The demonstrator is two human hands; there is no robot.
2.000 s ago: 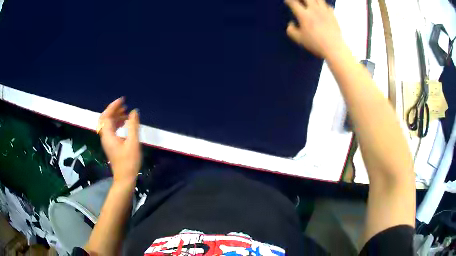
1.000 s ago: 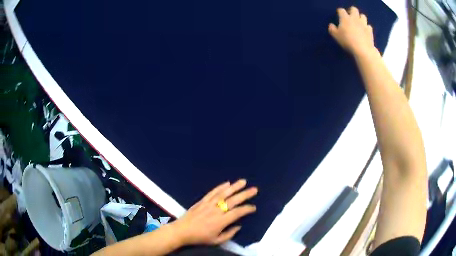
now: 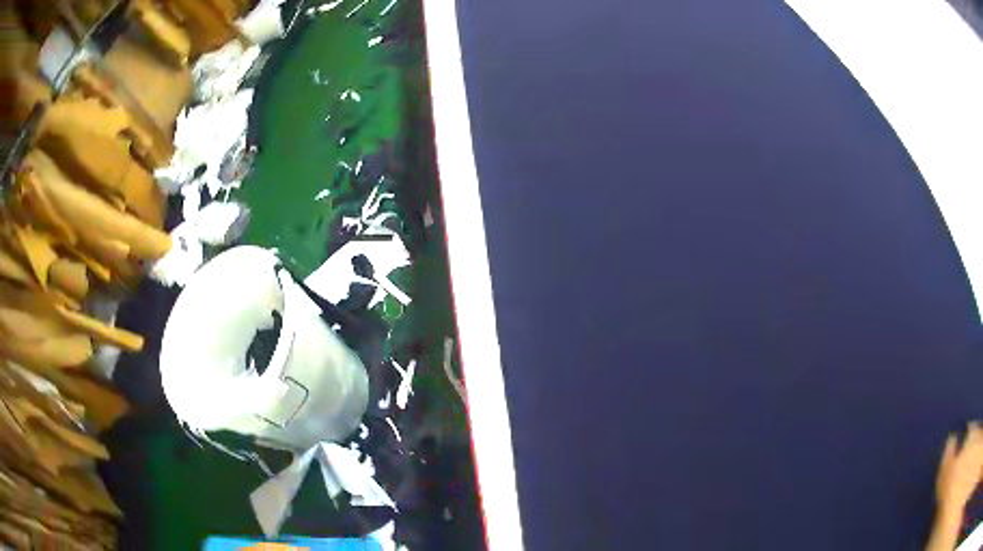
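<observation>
Dark navy fabric (image 3: 690, 269) lies spread over the right half of the view. Its surface looks smooth. A white table border (image 3: 469, 248) with a thin red edge runs along its left side, and a white strip (image 3: 916, 129) shows beyond its curved right side. My right hand (image 3: 956, 474) is at the lower right edge, partly cut off, over the fabric near its border. Its thumb stands apart from the fingers and no held thing shows. My left hand is not in view.
A white bucket (image 3: 264, 350) stands on the green floor (image 3: 313, 140) left of the table, with white scraps (image 3: 361, 269) around it. Brown card or paper pieces (image 3: 75, 237) are piled at the far left. A blue thing (image 3: 291, 544) is cut off at the bottom edge.
The view has swung left, showing more floor, the bucket and the brown pile. My left hand has left the picture. My right hand now shows only at the lower right edge.
</observation>
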